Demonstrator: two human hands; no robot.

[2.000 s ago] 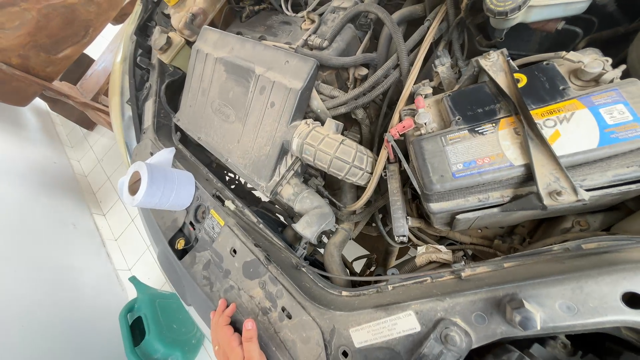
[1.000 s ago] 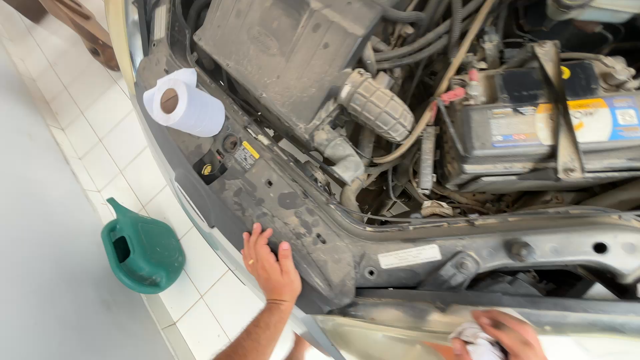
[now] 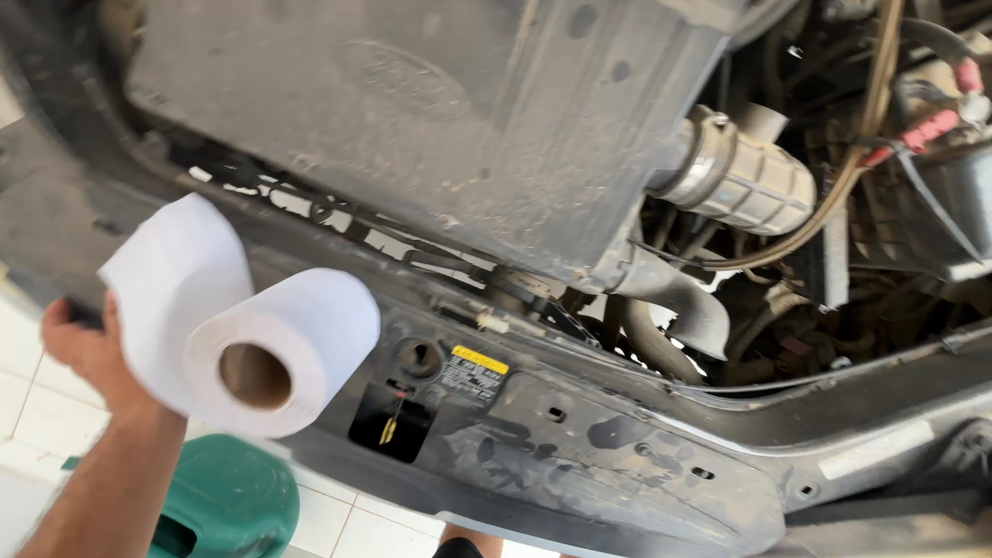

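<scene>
At the left of the head view, my left hand is at the outer edge of the car's front panel. Its visible fingers are spread beside the loose end of a white paper roll, which hides part of the hand. The roll lies tilted on the dark plastic front panel, its cardboard core facing me. No grip on the paper can be made out. My right hand is out of view.
Behind the panel are a dusty air filter housing, a ribbed intake hose and red battery cable ends. A green plastic watering can stands on the white tiled floor below the panel edge.
My left hand has moved left along the panel to the paper roll. My right hand, earlier with a crumpled white wad at the front edge, has gone out of view. The view is closer.
</scene>
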